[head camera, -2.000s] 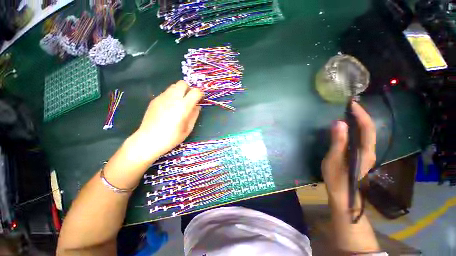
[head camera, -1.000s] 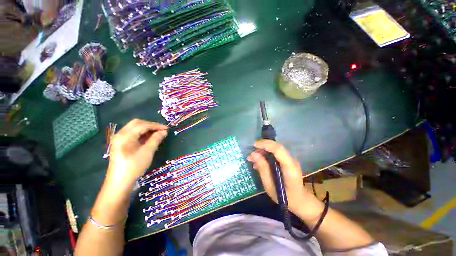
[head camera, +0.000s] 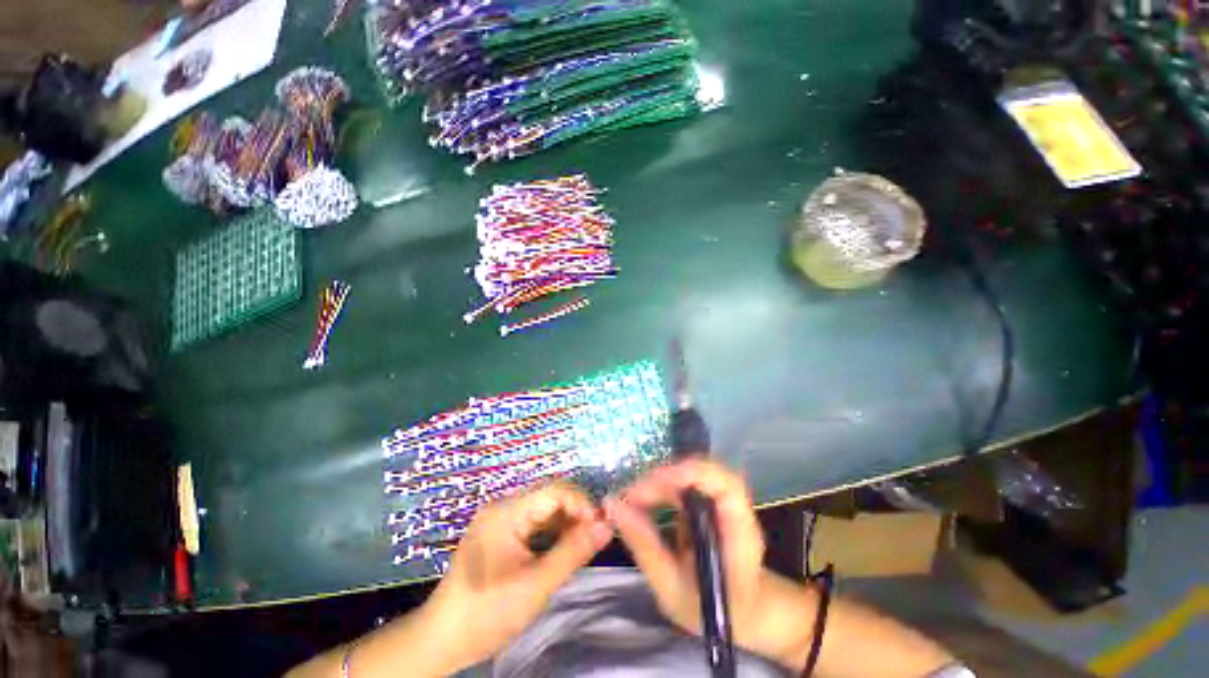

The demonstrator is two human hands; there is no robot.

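Observation:
My right hand (head camera: 723, 536) holds the black soldering iron (head camera: 707, 570), its thin tip pointing away from me over the bench, right of the panel. My left hand (head camera: 530, 550) is at the panel's near edge with thumb and finger pinched, its fingertips meeting those of my right hand. Whether a lead is between them is too small to tell. The green PCB panel (head camera: 634, 397) lies in front of me, its left part covered by rows of connector leads (head camera: 458, 444). The loose lead pile (head camera: 546, 239) lies beyond it, with one lead (head camera: 546, 315) apart on its near side.
A cup of silvery material (head camera: 859, 228) stands at right. Finished panels (head camera: 570, 66) are stacked at the far side. A spare panel (head camera: 239, 281), a small bunch of leads (head camera: 326, 325) and bundled leads (head camera: 316, 196) lie at left. A red-and-white tool (head camera: 187, 523) is at the left edge.
My left hand has moved from the lead pile to the panel's near edge. My right hand has come left and nearer with the iron, and the fingertips of both hands now meet. The view has shifted.

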